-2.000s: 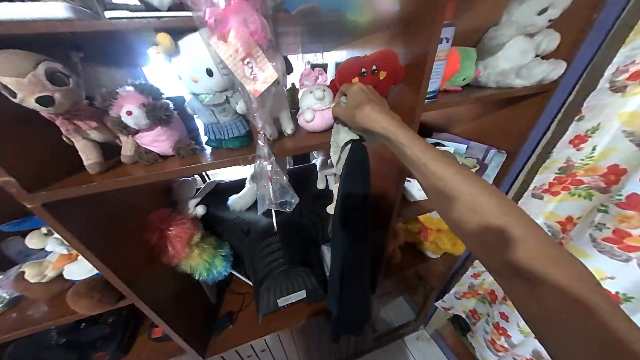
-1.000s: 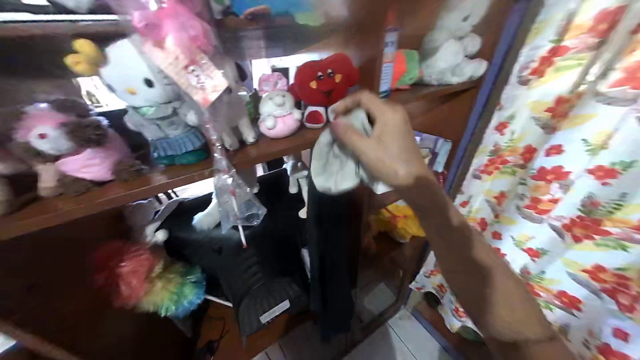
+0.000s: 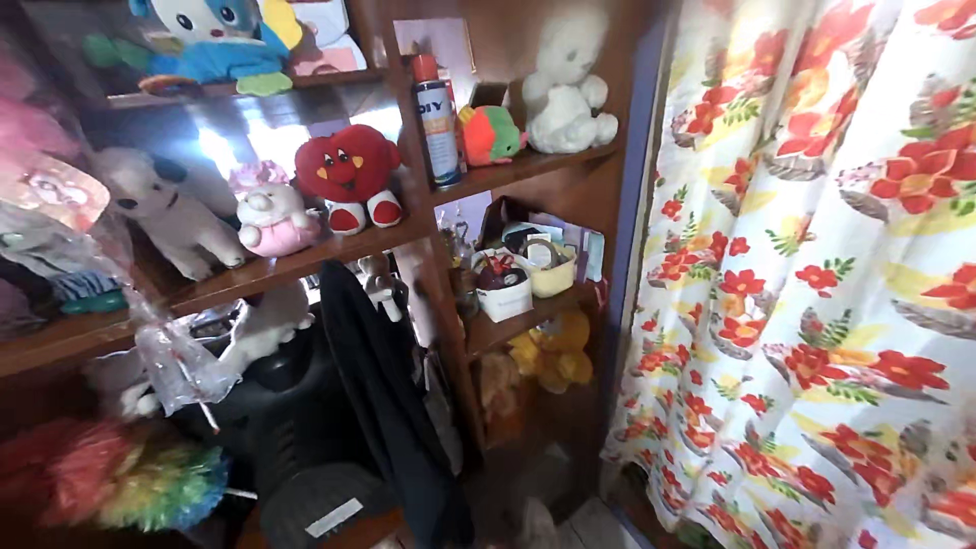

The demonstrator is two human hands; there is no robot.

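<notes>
Neither of my hands shows now. A red heart-shaped plush toy (image 3: 348, 169) with a face stands on the wooden shelf, right of a small pink-and-white plush toy (image 3: 276, 215). Farther left leans a white plush dog (image 3: 169, 210). Below the shelf, a dark cloth (image 3: 385, 404) hangs beside a black bag or case (image 3: 278, 427). The white cloth seen in my hand earlier cannot be made out with certainty; a small blurred pale shape (image 3: 538, 522) shows at the bottom edge.
On the right shelves are a spray can (image 3: 438, 126), a white plush bear (image 3: 568, 84), a small white basket (image 3: 505, 293) and a yellow plush toy (image 3: 560, 354). A floral curtain (image 3: 801, 267) hangs at the right. A rainbow tinsel pompom (image 3: 156, 480) is low at the left.
The hand and the white cloth it held have left their place by the red heart toy; that hand is out of view. The view has swung right and closer.
</notes>
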